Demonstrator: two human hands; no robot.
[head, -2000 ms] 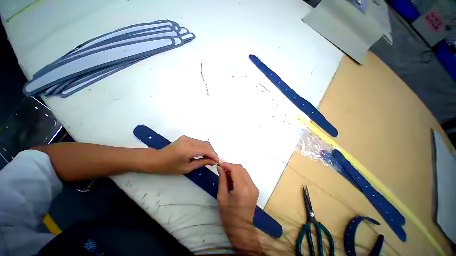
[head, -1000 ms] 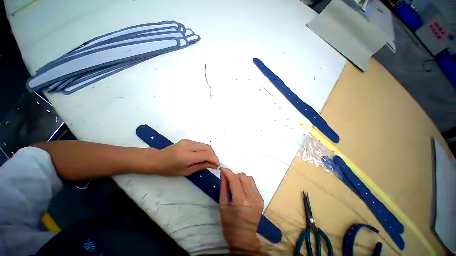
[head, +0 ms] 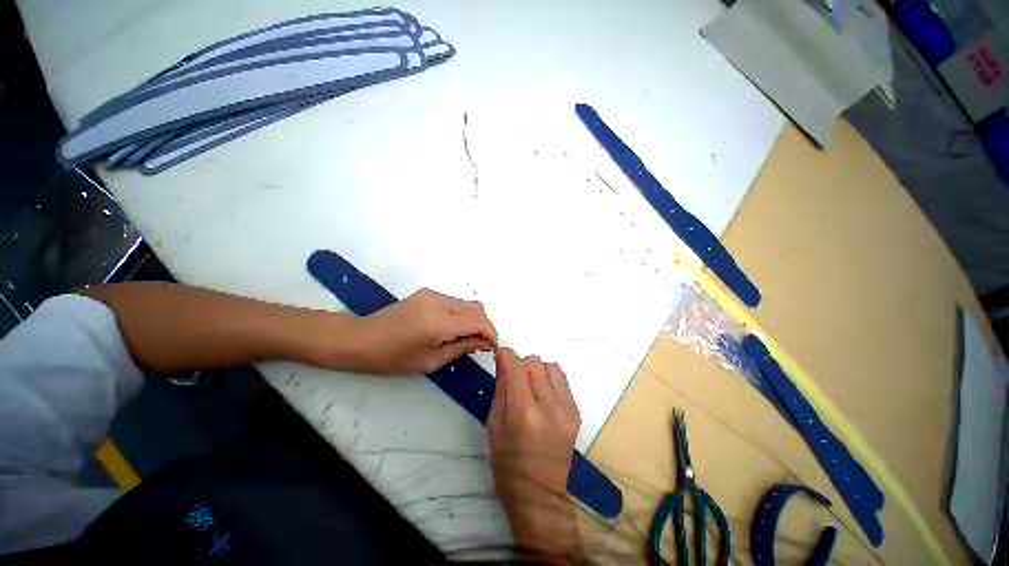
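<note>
A navy band piece (head: 465,387) with a few pale dots lies navy face up, slanting across the white surface under both hands. My left hand (head: 429,332) reaches over its middle, thumb and fingertips pinched together. My right hand (head: 533,411) is just right of it, its fingertips pinched and meeting the left fingertips above the band. Something tiny is between the fingertips, too small to name. My right hand and wrist cover part of the band; its rounded end shows beyond them. Fine dark threads (head: 426,456) drape near the table edge and by the right wrist.
A stack of grey-edged band pieces (head: 255,83) lies far left. To the right are a dotted navy strip (head: 669,208), more navy strips (head: 817,431), a clear plastic bag (head: 703,324), yellow tape (head: 813,398), green-handled scissors (head: 688,500) and a curved navy piece (head: 767,520). Loose thread (head: 469,155) lies ahead.
The view has shifted, so the table things sit a little higher in the picture. Both hands remain pinched together over the band, fingertips slightly repositioned. The band has not visibly moved on the table.
</note>
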